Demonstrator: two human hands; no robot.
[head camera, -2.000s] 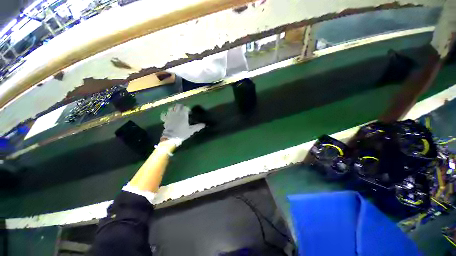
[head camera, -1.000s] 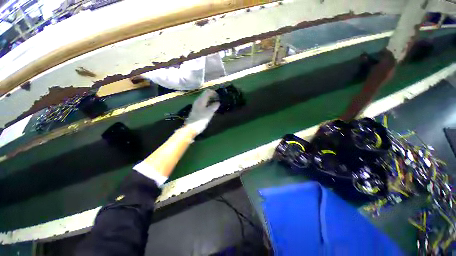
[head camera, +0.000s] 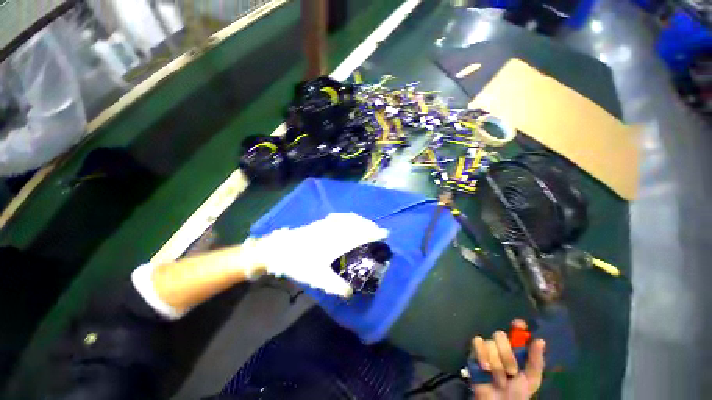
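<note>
My left hand [head camera: 316, 248], in a white glove, holds a small black housing [head camera: 364, 268] over the blue cloth [head camera: 312, 199]. The housing's open side faces up and shows silvery metal parts. My thumb and fingers are on its left side. My right hand [head camera: 507, 366], bare, is at the lower right with fingers curled on the blue-grey handle of the soldering iron [head camera: 558, 337], which has an orange-red part. The iron's front end lies near a metal holder and is blurred.
Black housings [head camera: 316, 141] with yellow wires stand beside a wire pile [head camera: 398, 117]. A round black fan [head camera: 535, 199], tape roll [head camera: 496, 130], tan cardboard [head camera: 558, 117], dark-handled cutters [head camera: 434, 223] and a yellow-handled tool [head camera: 605, 266] lie rightward. The green conveyor [head camera: 172, 125] runs at left.
The view has swung right from the conveyor to the bench. My left hand has moved from the belt to the blue cloth with a black housing. My right hand has come into view at the iron.
</note>
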